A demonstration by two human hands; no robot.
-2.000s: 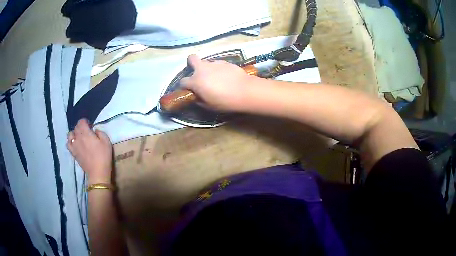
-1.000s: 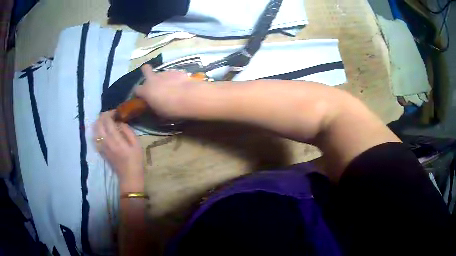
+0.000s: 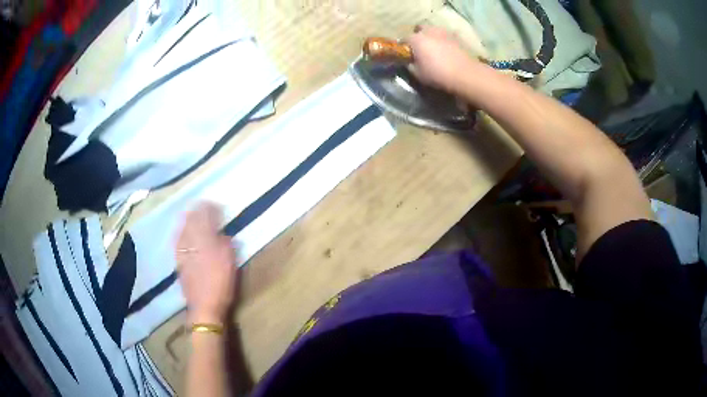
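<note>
A long pale garment panel (image 3: 263, 170) with a dark lengthwise stripe lies flat and diagonal on the board. A dark contrast piece (image 3: 118, 288) is at its lower-left end. My left hand (image 3: 205, 260), slightly blurred, lies over the panel's lower part, across the stripe. My right hand (image 3: 438, 58) is closed around the orange-brown handle (image 3: 387, 50) of the steam iron (image 3: 415, 101). The iron's metal plate is at the panel's upper-right end, mostly beyond it. The fingers are partly hidden behind the handle.
A stack of striped panels (image 3: 74, 310) is at lower left. A pile of panels (image 3: 182, 101) with dark ends lies at upper left. The iron's dark hose (image 3: 548, 35) curves over pale green cloth (image 3: 496, 23) at upper right. The board's edge (image 3: 473, 208) runs near my body.
The iron and my right hand have moved from the panel's left end to its upper-right end. My left hand now lies on the panel. The view has turned, and the panel's stripe is uncovered.
</note>
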